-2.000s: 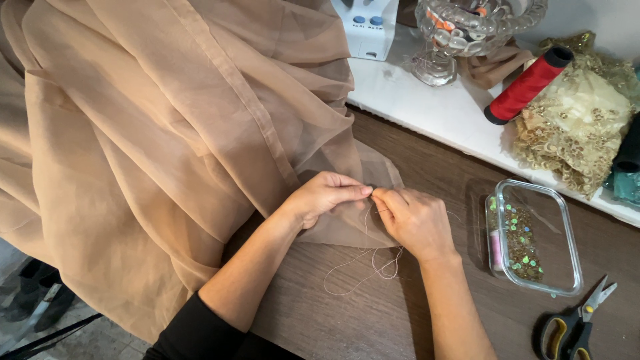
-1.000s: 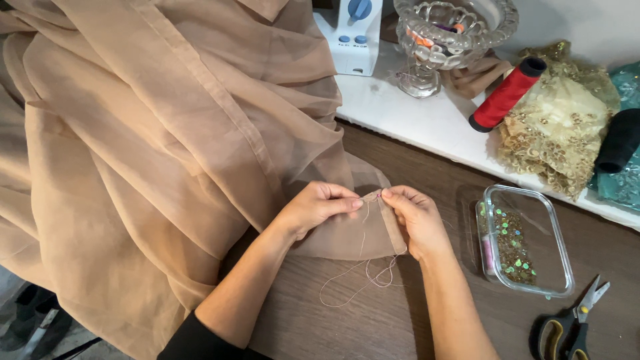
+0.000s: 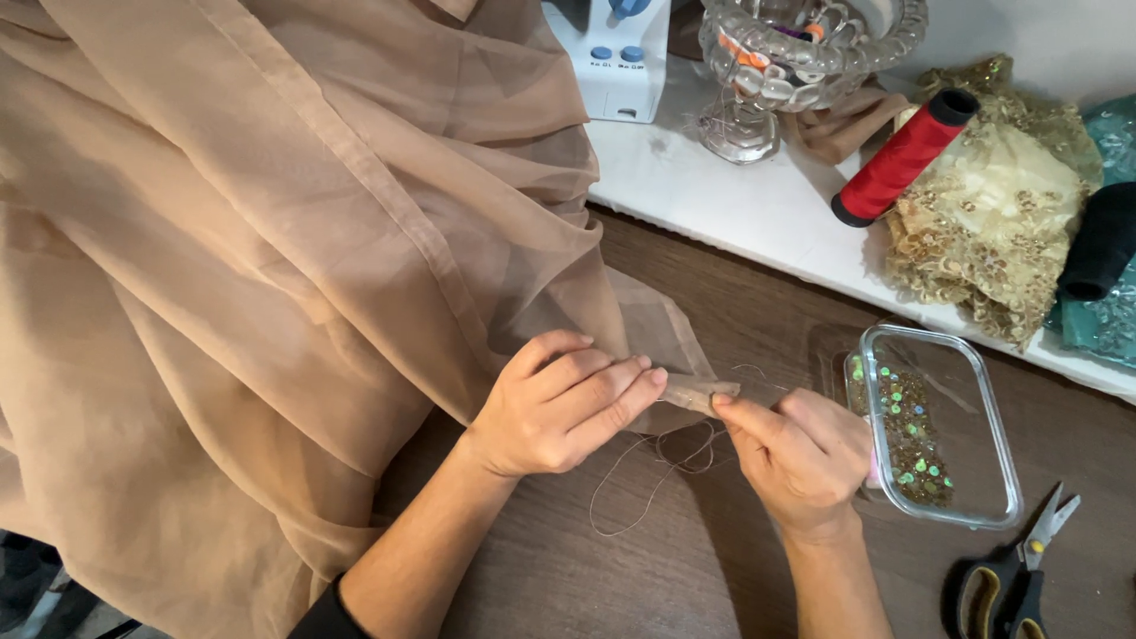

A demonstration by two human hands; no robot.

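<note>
Sheer tan fabric [image 3: 266, 293] spreads over the left side and reaches the middle of the wooden table. My left hand [image 3: 564, 404] grips its folded edge between thumb and fingers. Just to the right, my right hand [image 3: 794, 448] pinches the same edge between thumb and forefinger. A short stretch of folded hem shows between the two hands. Thin pale thread [image 3: 626, 506] lies in loops on the table below them. Whether a needle is in my fingers cannot be made out.
A glass container of sequins and beads [image 3: 985, 426] stands right of my right hand, with scissors [image 3: 1034, 541], blades apart, below it. On the white ledge [image 3: 710, 209] are a red thread spool [image 3: 905, 158], gold lace [image 3: 994, 204], a glass bowl [image 3: 741, 124] and a white machine [image 3: 617, 80].
The fingers of my left hand have closed over the fabric edge, which now shows folded between my hands. A second ago the cloth corner was spread flatter below them.
</note>
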